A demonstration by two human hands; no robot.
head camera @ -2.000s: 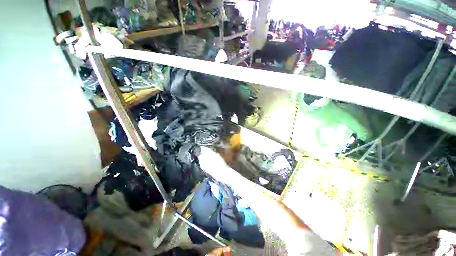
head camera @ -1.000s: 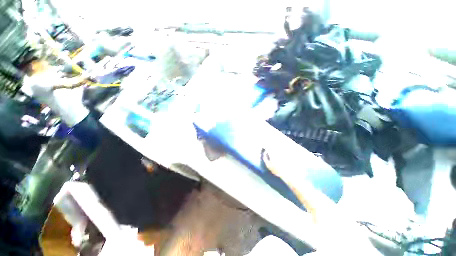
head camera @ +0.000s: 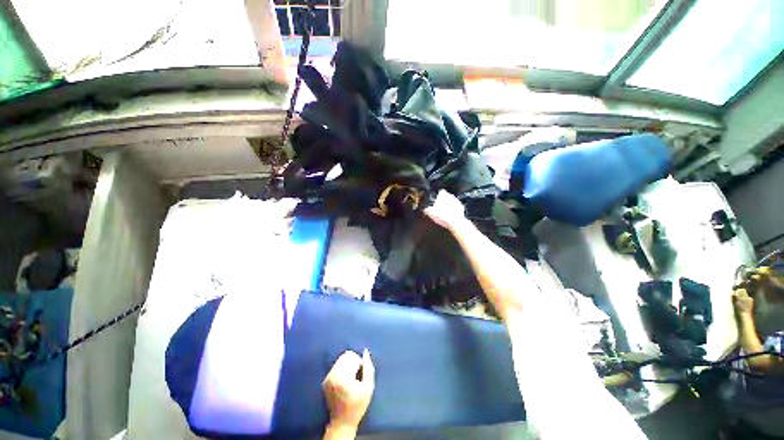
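Note:
A blue padded pressing form (head camera: pixel 404 361) lies across the bench nearest me, with a white cloth strip (head camera: pixel 241 361) across its left end. My left hand (head camera: pixel 348 387) is over the middle of the form, fingers loosely curled and thumb apart, with no garment seen in it. My right arm reaches forward over the form's right part. My right hand (head camera: pixel 443 210) is at the near side of a large crumpled pile of dark garments (head camera: pixel 387 129). It touches the dark cloth, but its fingers are washed out and their grip is unclear.
A second blue form (head camera: pixel 593 176) stands at the back right. Dark objects (head camera: pixel 675 309) lie on the right-hand bench. Another person's arm (head camera: pixel 748 318) shows at the right edge. A cord (head camera: pixel 297 86) hangs near the window. A blue board with fittings (head camera: pixel 34 361) is at the left.
The view has swung from the racks and floor to the bench by the window. The garment pile and blue form are now in front of me, and my right hand is at the pile.

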